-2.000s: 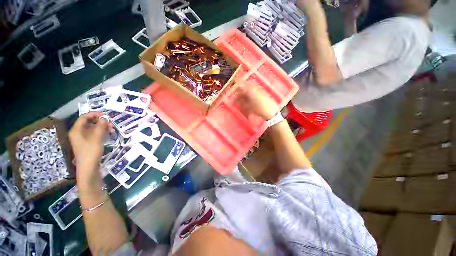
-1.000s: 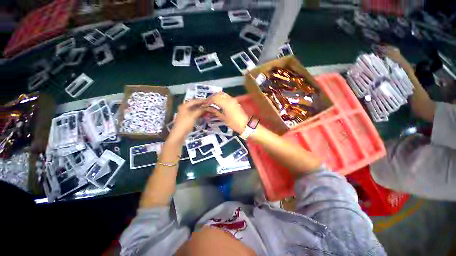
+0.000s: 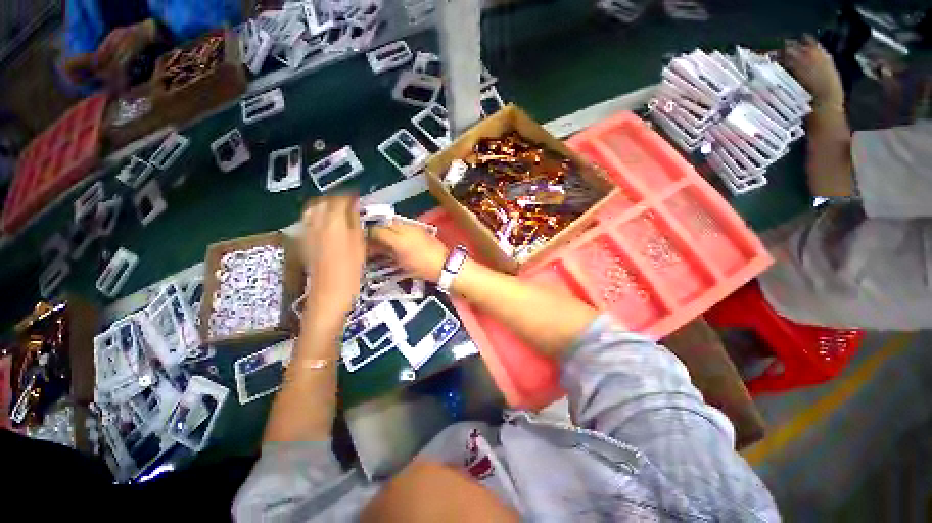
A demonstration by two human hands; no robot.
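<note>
My left hand (image 3: 333, 245) is raised over the front edge of the belt, right of the small box of white round parts (image 3: 248, 286). Its fingers are blurred; I cannot tell whether it holds anything. My right hand (image 3: 407, 248) is beside it, over a loose pile of white housing frames (image 3: 425, 335). Its fingertips are bent near a white frame, but the grip is unclear. The taller cardboard box (image 3: 523, 194) of amber-and-dark parts stands right of my right hand, on the salmon-red compartment tray (image 3: 705, 268). Tiny parts lie in some tray wells.
More housing frames (image 3: 153, 352) are heaped at left. A neighbour's hand (image 3: 814, 74) is beside leaning rows of housings (image 3: 731, 112) at right. A pale post (image 3: 462, 61) rises behind the tall box. A red basket (image 3: 797, 342) is below the tray. A blue-sleeved person works opposite.
My right hand has come from over the tray to beside my left hand. Since one second ago, my left hand has lifted forward and apart from the right. The view has shifted.
</note>
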